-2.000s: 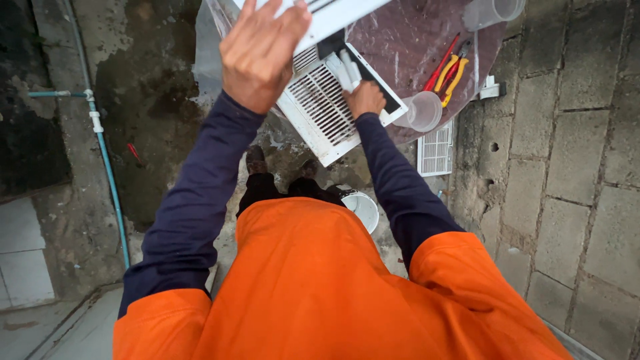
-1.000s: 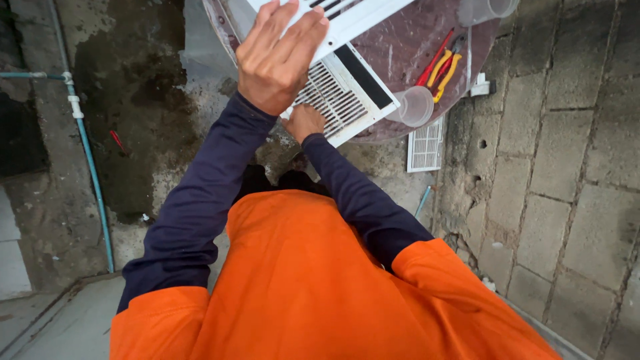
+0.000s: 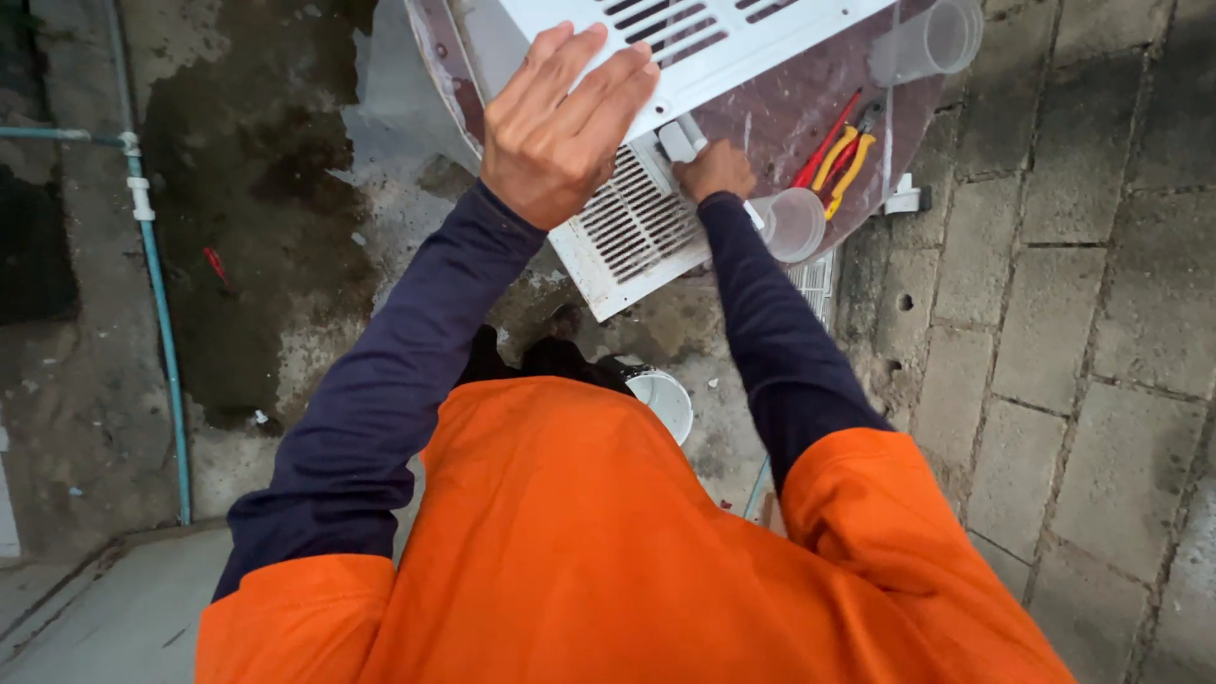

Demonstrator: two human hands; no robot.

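My left hand (image 3: 565,128) lies with its fingers over the near edge of a white slotted plastic panel (image 3: 731,71) at the top of the view; whether the hidden thumb grips it cannot be seen. Below that panel, a second white louvred panel (image 3: 638,214) with brown dirt between its slats juts past the table edge. My right hand (image 3: 717,171) is curled at this lower panel's right side, beside a white piece (image 3: 679,141), whose hold is unclear. To the right, yellow-handled pliers (image 3: 848,171) and a red-handled tool (image 3: 825,142) rest on the plastic-covered round table (image 3: 760,104).
Two clear plastic cups (image 3: 794,225) (image 3: 926,43) lie on the table's right side. A white bucket (image 3: 662,404) stands on the floor near my feet. Another white grille (image 3: 814,283) is below the table edge. A blue pipe (image 3: 161,313) runs along the left, near a red object (image 3: 217,263).
My right hand has moved up and to the right from the lower panel's slats, where it was one second ago. My left hand stays at the upper panel's edge.
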